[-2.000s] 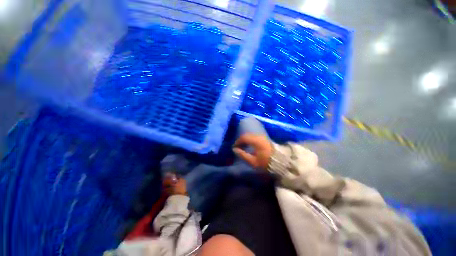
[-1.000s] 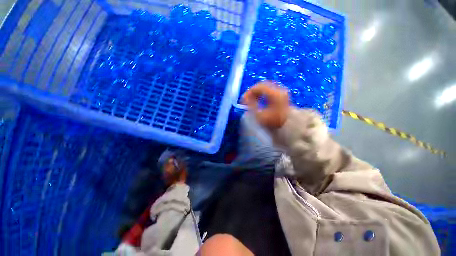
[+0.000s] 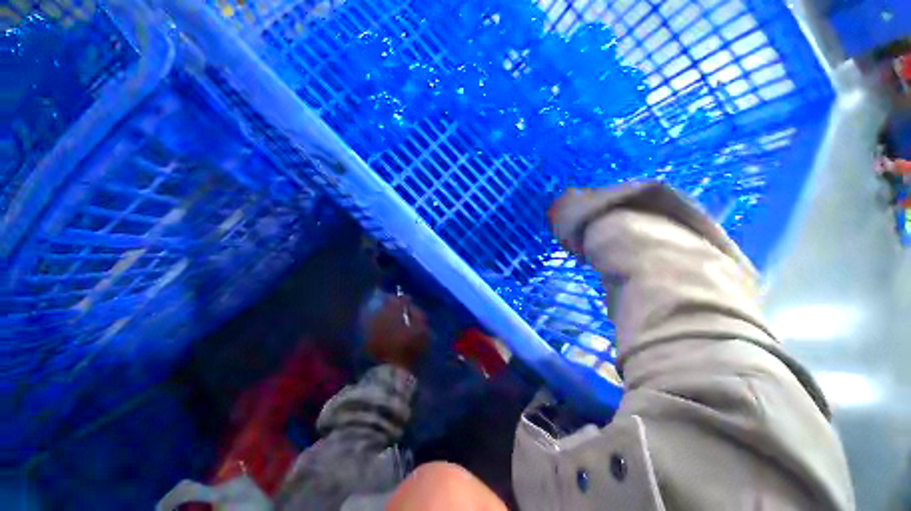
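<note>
A large blue slatted crate [image 3: 430, 250] stands tilted in front of me. Shiny blue balls [image 3: 589, 75] lie in a heap inside it. My right hand [image 3: 571, 215] is inside the crate, low near its grid wall; the beige cuff hides most of it, so its fingers and any grip cannot be seen. My left hand [image 3: 398, 329] is outside the crate, in shadow below its near rim, and blurred. A thin pale sliver shows at its fingers; whether it is a held tool or a highlight cannot be told.
Another blue slatted crate [image 3: 150, 75] stands at the left. A red item [image 3: 270, 409] is low beside my left sleeve. A small red and white thing [image 3: 481, 349] lies below the crate rim. Grey floor [image 3: 849, 269] and small coloured things show at the right edge.
The view has turned, so the crates appear shifted and tilted differently. My right hand has gone from above the rim between the two crates down into the large crate. My left hand stays low outside.
</note>
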